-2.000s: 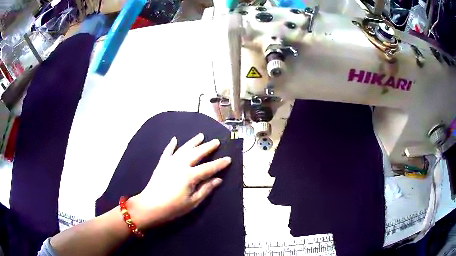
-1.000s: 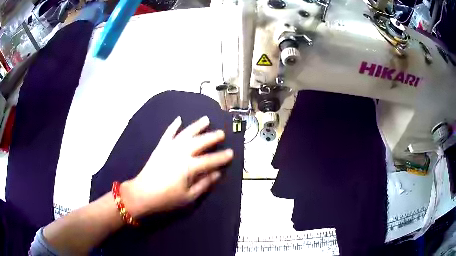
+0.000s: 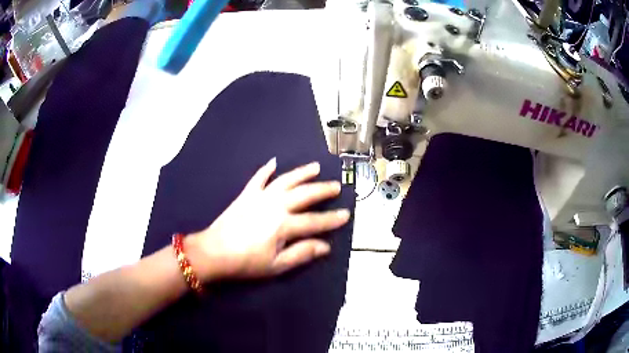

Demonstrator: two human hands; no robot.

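Note:
A dark purple cut fabric panel (image 3: 241, 131) with a rounded top lies flat on the white table, its right edge running under the presser foot (image 3: 349, 174). My left hand (image 3: 276, 224) lies flat on the panel, palm down, fingers spread and pointing right toward the foot, with a red beaded bracelet at the wrist. The hand presses on the cloth without gripping it. The panel's rounded top lies beyond the foot, to its left. The needle is too small to tell. My right hand is not in view.
The cream sewing machine head (image 3: 483, 89) spans the upper right. Stepped-edge dark pieces (image 3: 476, 234) lie under its arm. A long dark cloth strip (image 3: 69, 138) lies at the left table edge. A blue bar (image 3: 190, 34) hangs at the upper left. Yellow-green handles (image 3: 578, 241) lie by the machine base.
The panel has moved away from me past the presser foot, so more of its rounded top lies beyond it. My left hand stays flat on the cloth. The camera view has shifted slightly.

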